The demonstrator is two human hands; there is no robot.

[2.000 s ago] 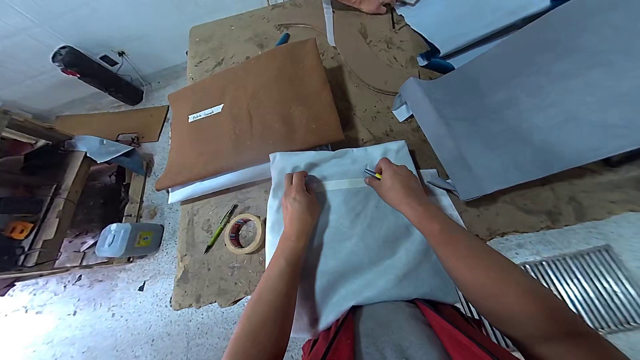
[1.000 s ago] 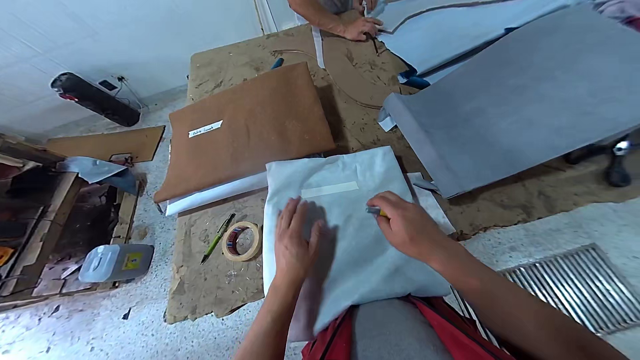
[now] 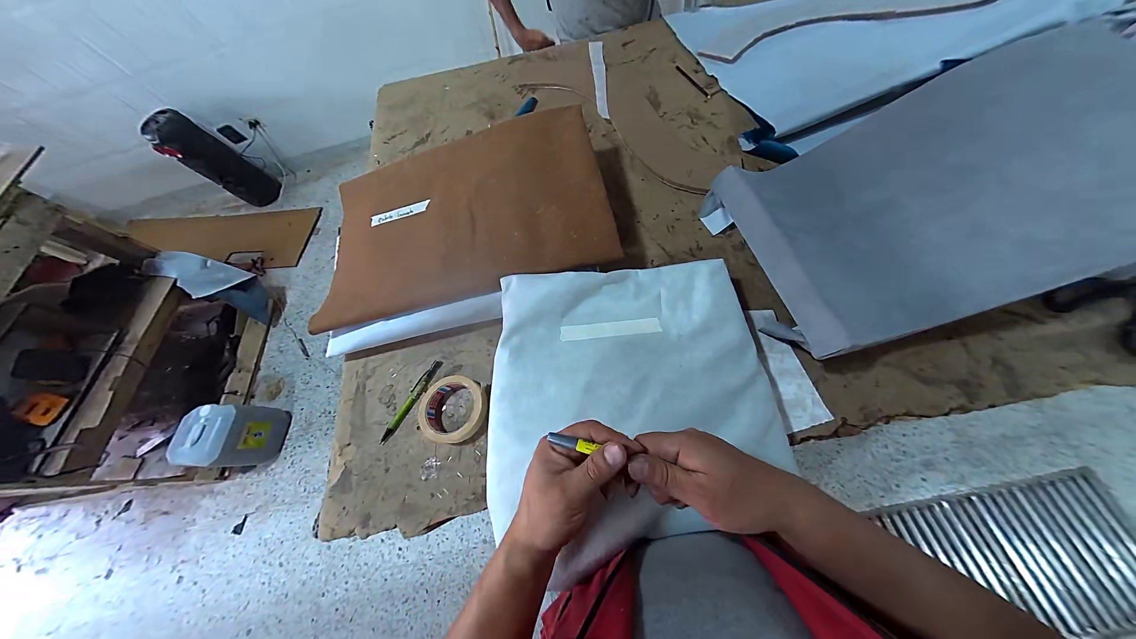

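My left hand [image 3: 572,484] is closed around a grey and yellow pen [image 3: 575,443], whose grey end points left. My right hand [image 3: 710,479] meets it at the pen's other end, which the fingers hide. Both hands are over the near part of a folded pale blue-white sheet [image 3: 639,382]. A strip of masking tape [image 3: 611,329] is stuck flat on the sheet's upper part. Left of the sheet, a roll of masking tape [image 3: 477,417] lies beside a green pen [image 3: 411,402]. A folded brown sheet [image 3: 479,209] with a written tape label [image 3: 400,213] rests farther back.
Large grey material [image 3: 941,195] covers the table's right side. Pale blue material [image 3: 799,71] lies behind it. A person's hand [image 3: 533,39] is at the far edge of the table [image 3: 364,497]. On the floor at left stand a plastic jug [image 3: 229,436] and a wooden pallet structure [image 3: 160,355].
Both hands have drawn back toward my body and come together at the pen, which was in my right hand. The other person's hands have left the blue material at the back.
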